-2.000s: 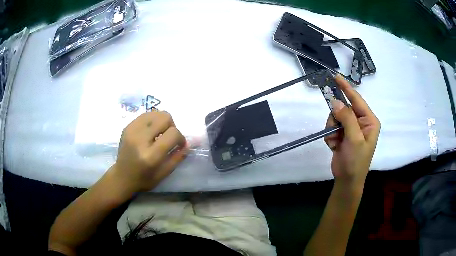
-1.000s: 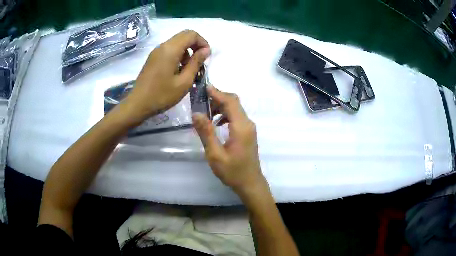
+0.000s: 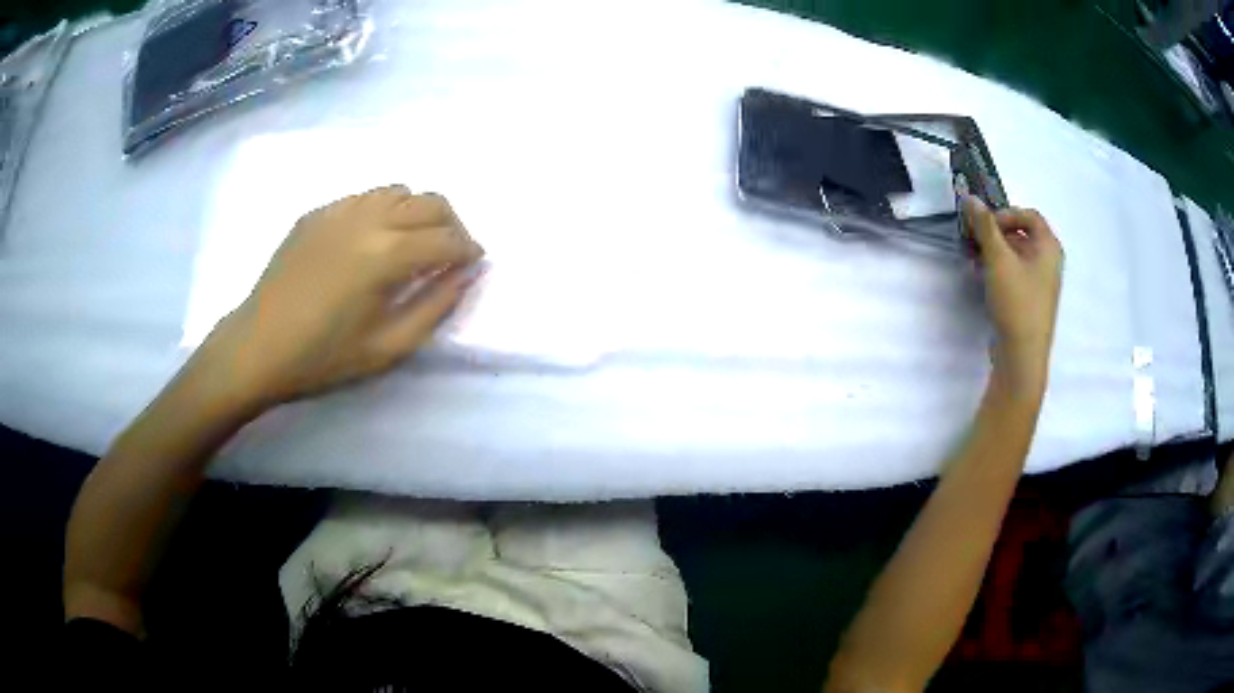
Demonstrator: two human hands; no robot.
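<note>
My right hand (image 3: 1018,264) is at the right, its thumb and fingers closed on the near right end of a black phone middle frame (image 3: 819,152). That end is slightly blurred. Another bare frame (image 3: 984,146) shows partly beneath it. My left hand (image 3: 363,284) is at the left over the stacked clear plastic bags (image 3: 257,176), fingers curled, fingertips pinched near the bags' right side. Whether it grips a bag cannot be seen. Bagged frames (image 3: 230,54) lie in shiny film at the upper left.
White foam sheet (image 3: 704,420) covers the bench, with a white strip (image 3: 1144,399) at its right. The green belt (image 3: 934,54) runs beyond. A person's grey clothing (image 3: 1150,582) shows at the lower right.
The frame that my hands were bagging has left the middle; another bagged frame appears on the upper-left pile. My right hand has moved right and taken hold of a bare frame. My left hand has moved down and left.
</note>
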